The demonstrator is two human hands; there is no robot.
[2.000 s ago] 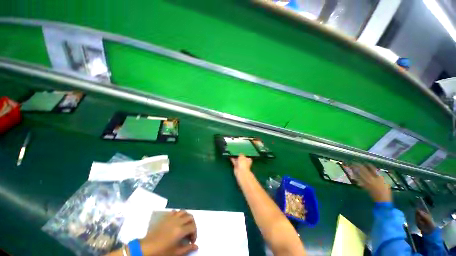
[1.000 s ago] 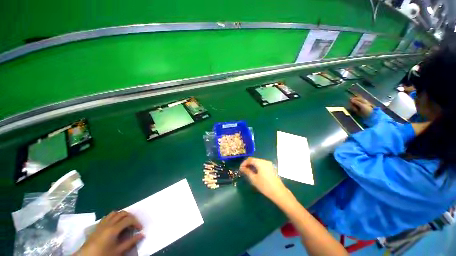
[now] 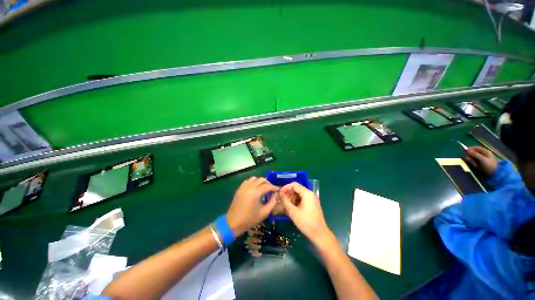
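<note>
My left hand (image 3: 253, 202), with a blue wrist strap, and my right hand (image 3: 300, 208) meet fingertip to fingertip over the blue parts bin (image 3: 287, 176). A small dark thing shows at my left fingertips; what it is cannot be told. The bin's tan contents are mostly hidden by my hands. The loose component pile (image 3: 267, 241), with pale ends and dark parts, lies on the bench just below my hands. A tablet assembly (image 3: 232, 159) with a pale green panel lies behind my left hand.
More tablets (image 3: 108, 184) lie along the green partition. A clear bag (image 3: 70, 263) and white paper lie left, a white sheet (image 3: 205, 275) under my left forearm, a pale yellow-edged sheet (image 3: 375, 231) right of the bin. A person in blue (image 3: 487, 217) sits at the right.
My left hand has left the white sheet and moved right to meet my right hand. My right hand has moved from beside the pile to over the blue bin. The view has shifted.
</note>
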